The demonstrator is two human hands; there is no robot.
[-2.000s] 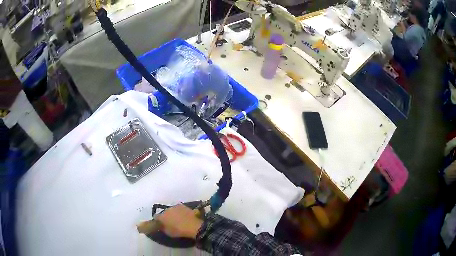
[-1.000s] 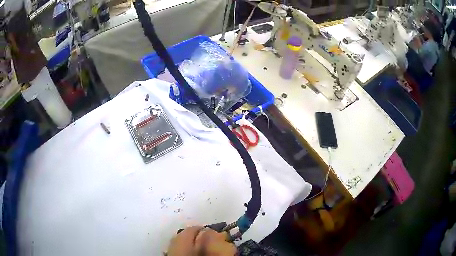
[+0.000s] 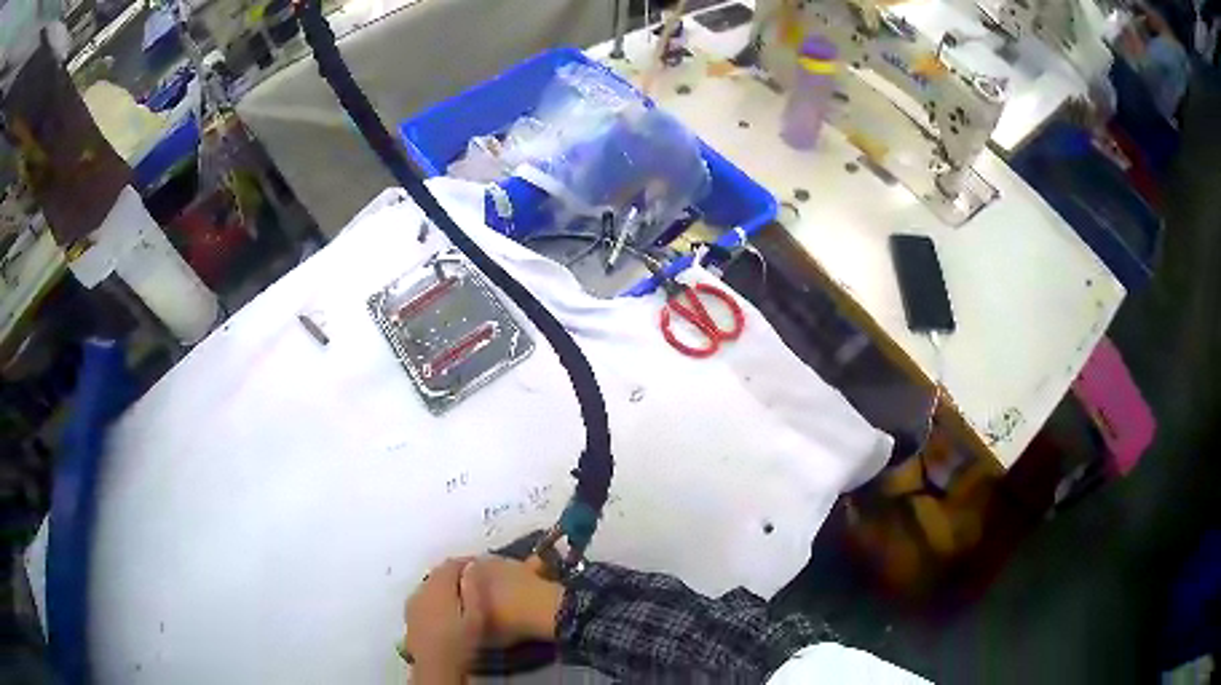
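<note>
The steam iron stands on the white cloth-covered table near the bottom edge of the view, mostly covered by hands. My right hand, with a dark plaid sleeve, is closed around its handle. My left hand touches the front of my right hand at the handle; its exact hold is hidden. The thick black hose rises from the iron's rear and curves to the upper left. The silver iron rest with red strips lies flat beyond, bearing no iron. No garment shows under the iron.
Red-handled scissors lie beside a blue tray holding clear plastic bags. At right, a bench bears a sewing machine, a purple bottle and a phone with a cable. A blue padded arm or board stands at left.
My left hand has come in beside my right hand at the iron. The view has shifted, so the rest and tray appear farther right and higher than two seconds ago.
</note>
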